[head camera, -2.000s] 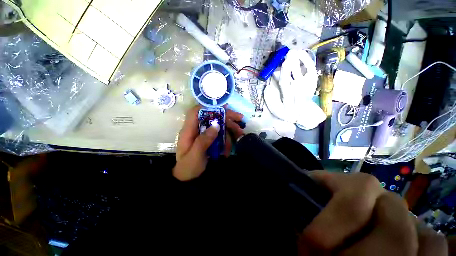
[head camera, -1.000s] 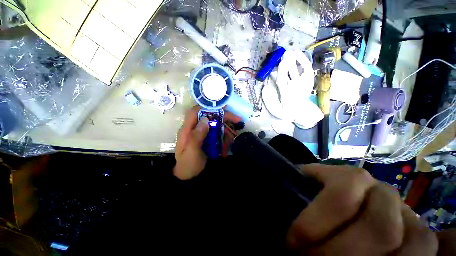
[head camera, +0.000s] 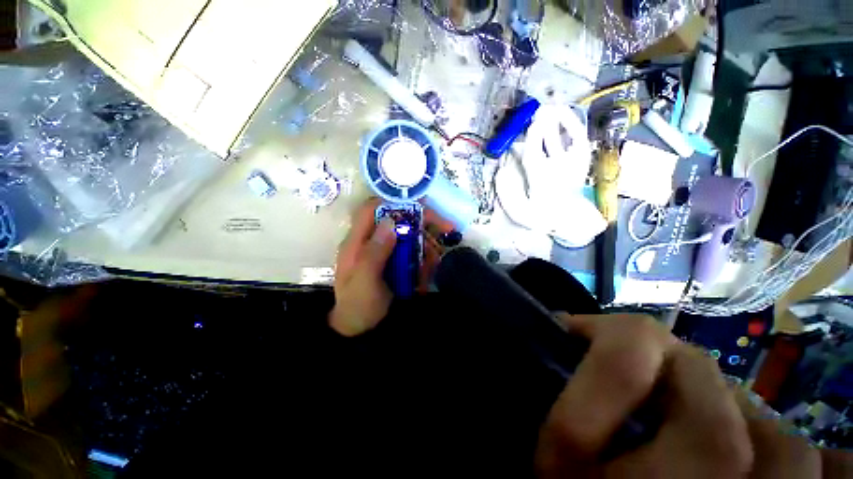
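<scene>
A pale blue handheld fan (head camera: 400, 162) is at the bench's front edge, its round spoked head up and its open handle towards me. A bright blue battery cell (head camera: 404, 265) and a small circuit board (head camera: 400, 221) with a bright spot show in the handle. My left hand (head camera: 363, 271) grips the handle, thumb near the board. My right hand (head camera: 655, 398) is large at the lower right, shut round a thick black electric screwdriver (head camera: 510, 304). The screwdriver's front end is beside the handle's right side; its bit and contact point cannot be made out.
A loose blue battery (head camera: 513, 127) with wires, a white coiled item (head camera: 552, 182), a yellow-handled tool (head camera: 607, 182) and a purple fan (head camera: 718, 201) lie to the right. Clear plastic bags (head camera: 103, 168) lie left, under a hanging yellowish sheet (head camera: 201, 65). White cables (head camera: 804, 262) hang at the right edge.
The view has shifted slightly. Since the oldest frame, my left thumb has moved up over the board, showing more of the battery. My right hand's knuckles have turned a little on the screwdriver.
</scene>
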